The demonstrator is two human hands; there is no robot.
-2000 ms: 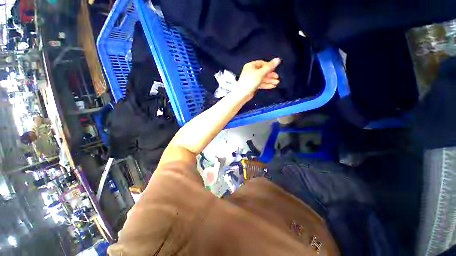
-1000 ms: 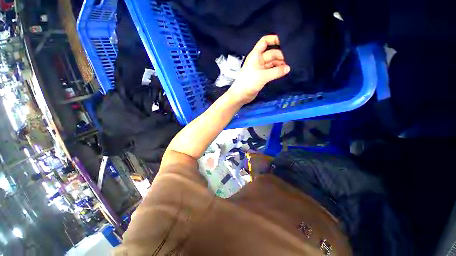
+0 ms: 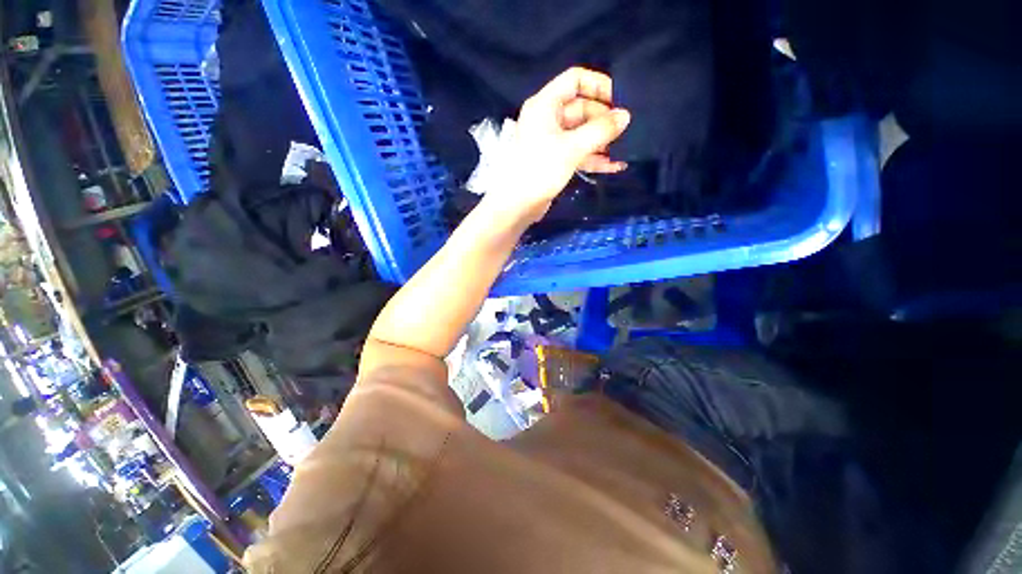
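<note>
My left hand (image 3: 566,135) is bare, over the large blue slotted crate (image 3: 387,146) at top centre. Its fingers are curled, one lower fingertip sticking out. Whether it holds anything thin or dark cannot be told. Dark navy cloth (image 3: 661,67) lies heaped in the crate behind and beyond the hand. A crumpled white scrap (image 3: 482,155) lies beside my wrist. My right hand is not in view.
A second blue crate (image 3: 185,112) stands at upper left. Black cloth (image 3: 269,269) hangs in folds beside the large crate. Scraps litter the floor (image 3: 504,359) below it. My jeans (image 3: 706,392) are at lower right. Shelving and blurred workplaces fill the left.
My left hand has shifted slightly left and its fingers have changed their curl. The view has turned, so crates and background have slid left. The pale edge at lower right has nearly left the picture.
</note>
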